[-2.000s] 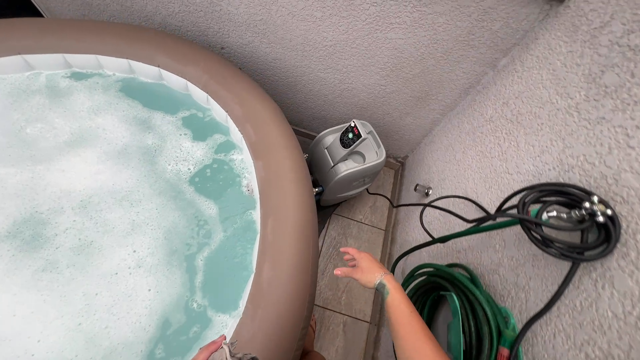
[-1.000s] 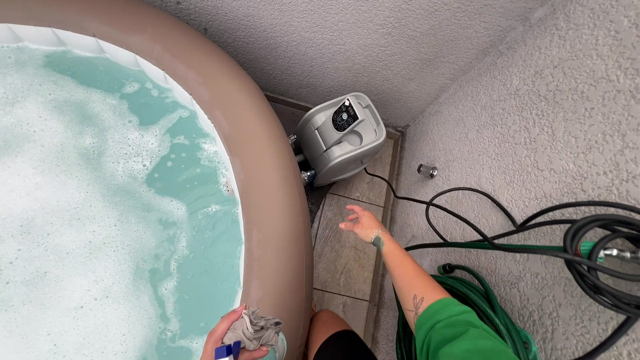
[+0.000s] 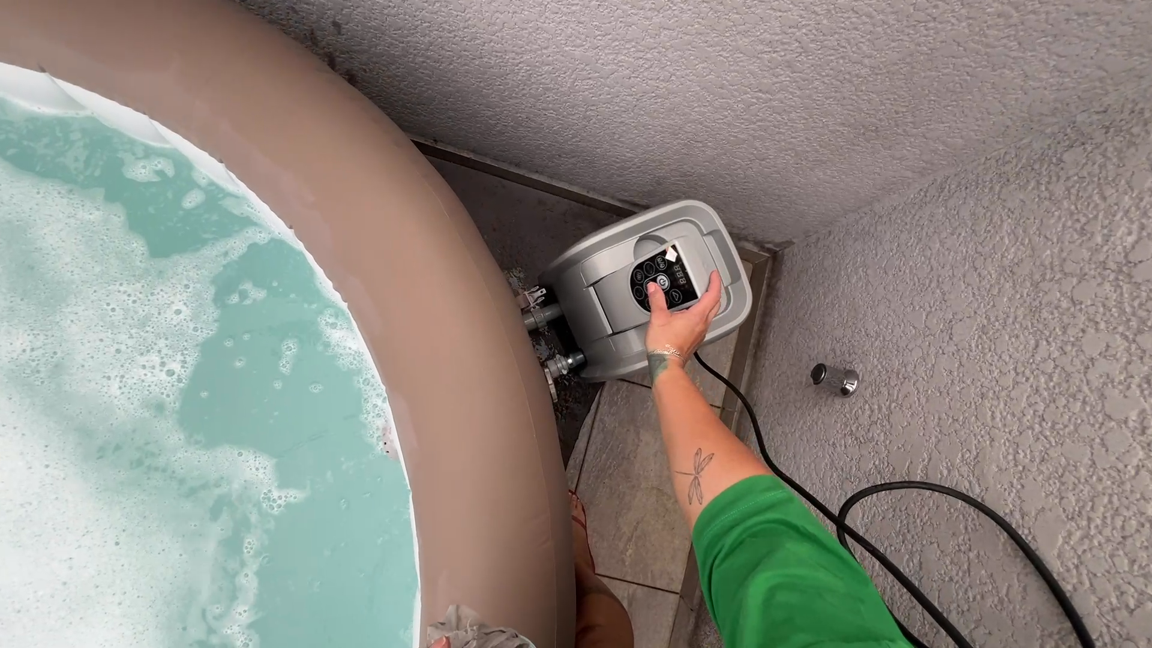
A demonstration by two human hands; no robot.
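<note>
My right hand (image 3: 681, 315) rests on the grey pump unit (image 3: 603, 297) of an inflatable hot tub. Its thumb touches the black control panel (image 3: 664, 277), and the other fingers lie along the panel's far edge; it grips nothing loose. At the bottom edge, a fingertip of my left hand (image 3: 440, 643) shows beside a crumpled grey cloth (image 3: 477, 628); most of that hand is out of frame. Foamy, pale green water (image 3: 297, 387) fills the tub inside its brown inflated wall (image 3: 450, 360).
Hose couplings (image 3: 560, 364) join the pump to the tub. A black cable (image 3: 765, 441) runs from the pump along the rough grey wall (image 3: 990, 360), where a metal tap fitting (image 3: 834, 380) sticks out. Floor tiles (image 3: 630, 468) and my leg (image 3: 598, 603) lie between tub and wall.
My right hand has moved forward from above the tiles onto the pump's control panel. The left hand and cloth have slipped mostly below the frame. The view has moved nearer the pump.
</note>
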